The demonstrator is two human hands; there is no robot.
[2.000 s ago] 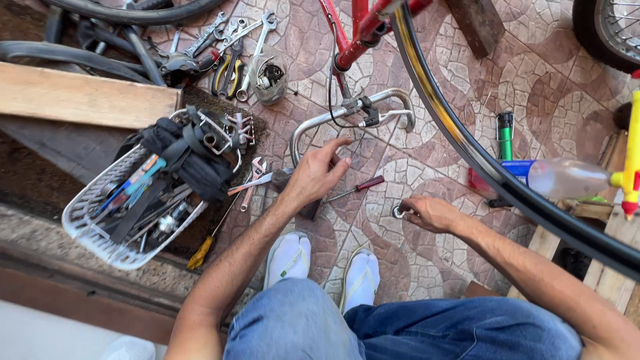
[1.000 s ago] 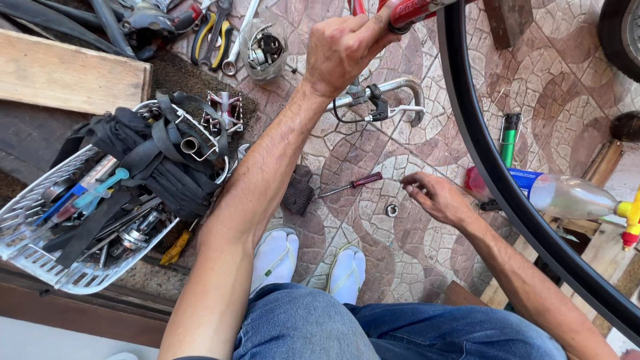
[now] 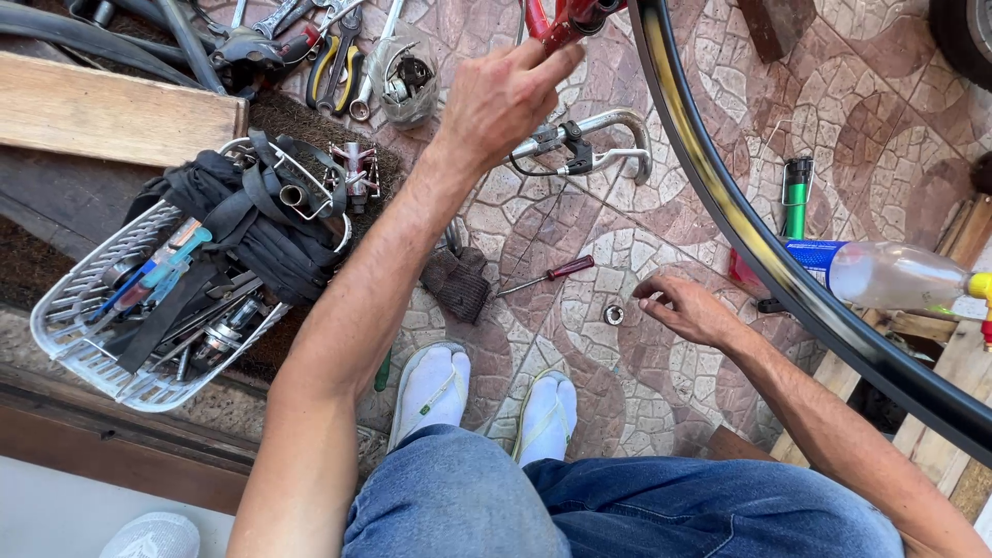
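My left hand (image 3: 504, 101) is at the end of a red bicycle frame tube (image 3: 566, 27), its fingers up against the metal; whether it grips the tube I cannot tell. My right hand (image 3: 686, 310) hovers over the tiles with bent fingers, nothing in it. Just left of its fingertips a small round metal part (image 3: 613, 314) lies on the floor. A screwdriver with a dark red handle (image 3: 571, 267) lies between my hands, beside a dark knit cloth (image 3: 457, 283). Bicycle handlebars with a brake lever (image 3: 577, 147) rest on the tiles under the frame.
A white plastic basket (image 3: 58, 310) with straps and tools stands at left, below a wooden board (image 3: 116, 105). Pliers (image 3: 335, 70) and a bag of small parts (image 3: 403, 81) lie at top. A black wheel rim (image 3: 721, 178) curves down the right, over a plastic bottle (image 3: 899, 271).
My left hand has moved from above the floor by the handlebars up to the red frame. The small round part, at my right hand's fingers two seconds ago, lies apart from them on the tiles.
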